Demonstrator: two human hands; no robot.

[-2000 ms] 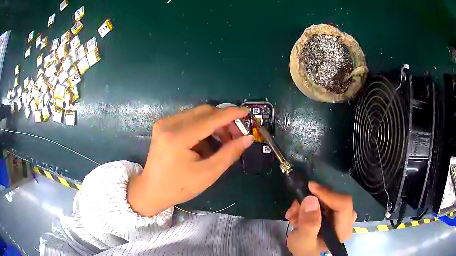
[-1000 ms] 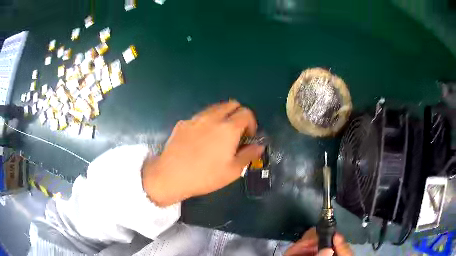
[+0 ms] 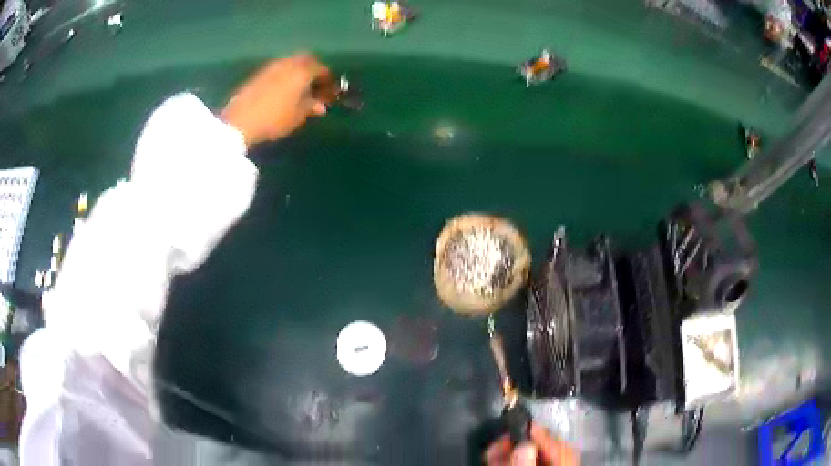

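My left hand is stretched out to the far left part of the bench. A small, blurred dark watch unit with a pale spot is at its fingertips, held between them. My right hand is at the bottom edge, partly cut off, shut on the soldering iron. The iron's metal tip points up, just below the dross bowl. The white round disc lies on the mat with no unit beside it.
Unfinished units lie along the far belt, one further left. The black fan stands right of the bowl, with an iron stand and a pale tray beyond. My left sleeve covers most of the batteries.
My left hand has moved from the work spot to the far left with the unit, uncovering the white disc. The iron has left the unit and now points at the bowl. The view has shifted.
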